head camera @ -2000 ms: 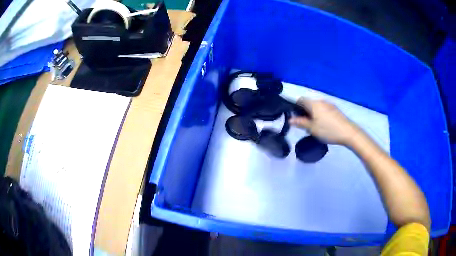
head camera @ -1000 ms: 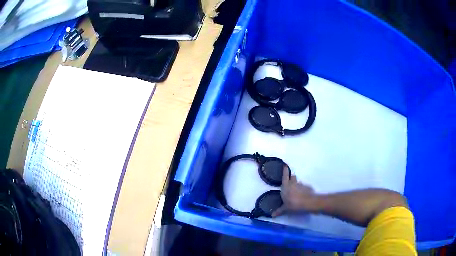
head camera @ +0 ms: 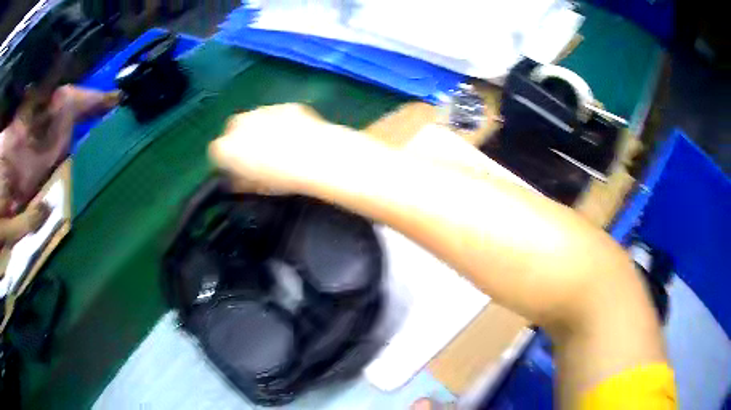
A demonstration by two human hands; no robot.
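Observation:
A pile of nested black headphones (head camera: 276, 300) lies on the white mat (head camera: 152, 370) on the bench, blurred by motion. My right hand (head camera: 260, 152) reaches across from the right, with its fingers curled at the pile's upper left edge. The fingertips are hidden, so whether they hold a headband is unclear. A small skin-coloured patch, perhaps a fingertip of my left hand (head camera: 430, 403), shows at the bottom edge. The rest of that hand is out of the picture.
The blue bin (head camera: 689, 192) is at the right, with part of a black headphone (head camera: 657, 276) inside. A tape dispenser (head camera: 545, 120) and white record sheet (head camera: 437, 300) lie beyond the pile. Across the green belt (head camera: 120, 240) at left, a person's arm (head camera: 84, 100) reaches to other black headphones (head camera: 156, 80).
The view has swung left from the bin to the bench. My right hand has let go of the headphone at the bin's near side and moved to the pile on the bench.

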